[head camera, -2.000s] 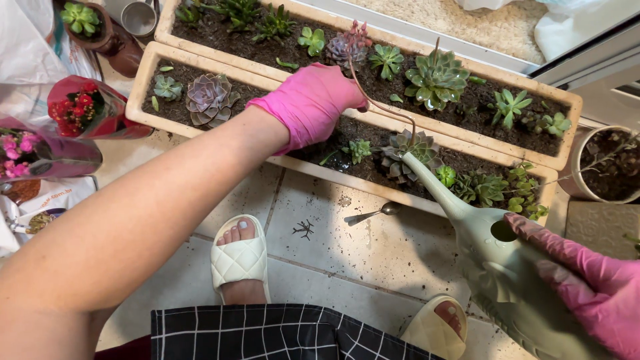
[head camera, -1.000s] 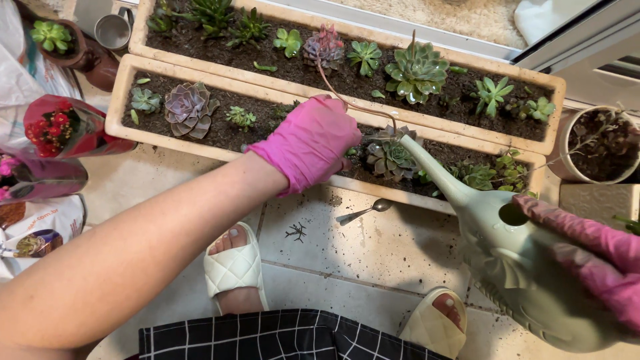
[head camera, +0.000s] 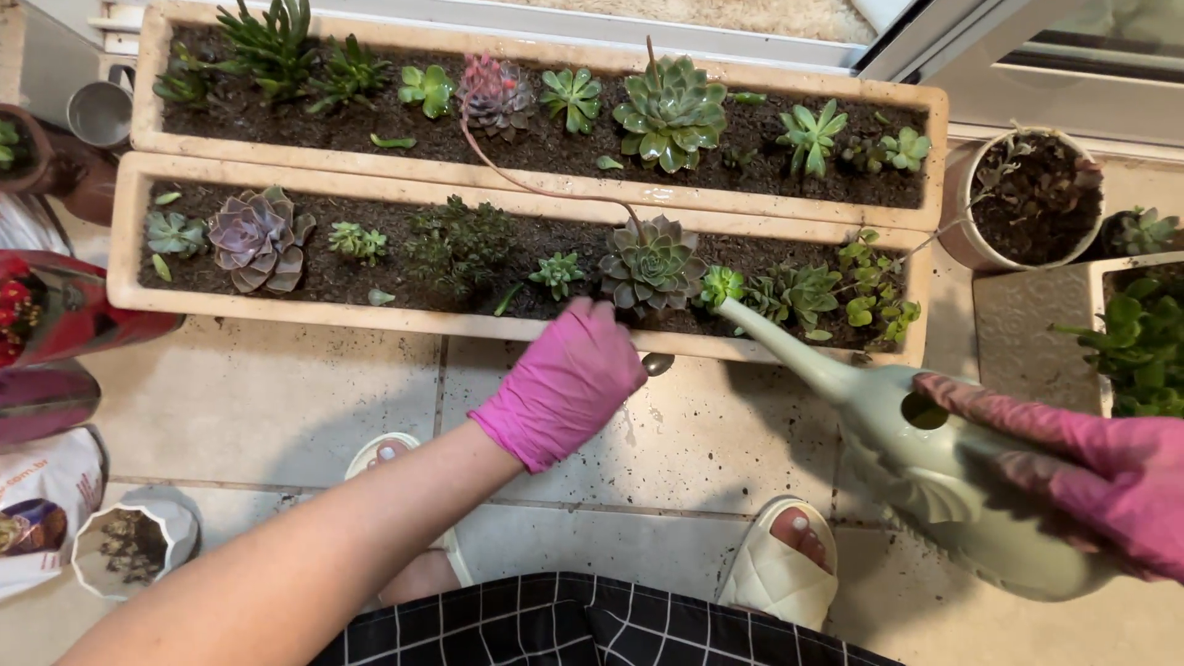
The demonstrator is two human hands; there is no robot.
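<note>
My left hand (head camera: 572, 384), in a pink glove, rests at the front rim of the near rectangular planter (head camera: 407, 319); its fingertips are over the soil, left of a dark green rosette succulent (head camera: 652, 264). Whether the fingers pinch anything is hidden. A metal spoon (head camera: 658, 363) shows partly beside the glove. My right hand (head camera: 1101, 481), gloved and soiled, grips a pale green watering can (head camera: 943, 472). The can's spout tip is beside a small bright green succulent (head camera: 721, 285). A long flower stalk (head camera: 527, 188) arches across both planters. Behind lies the far planter (head camera: 555, 166) of succulents.
On the right stand a round pot (head camera: 971, 227) and a square planter (head camera: 1036, 324). To the left are a metal cup (head camera: 100, 113), wrapped red flowers (head camera: 55, 310) and a white pot (head camera: 180, 532). Sandalled feet are on the tiled floor (head camera: 592, 518), with scattered soil about.
My left hand has moved from above the middle of the planters, near the flower stalk, down to the near planter's front edge. My right hand still holds the watering can.
</note>
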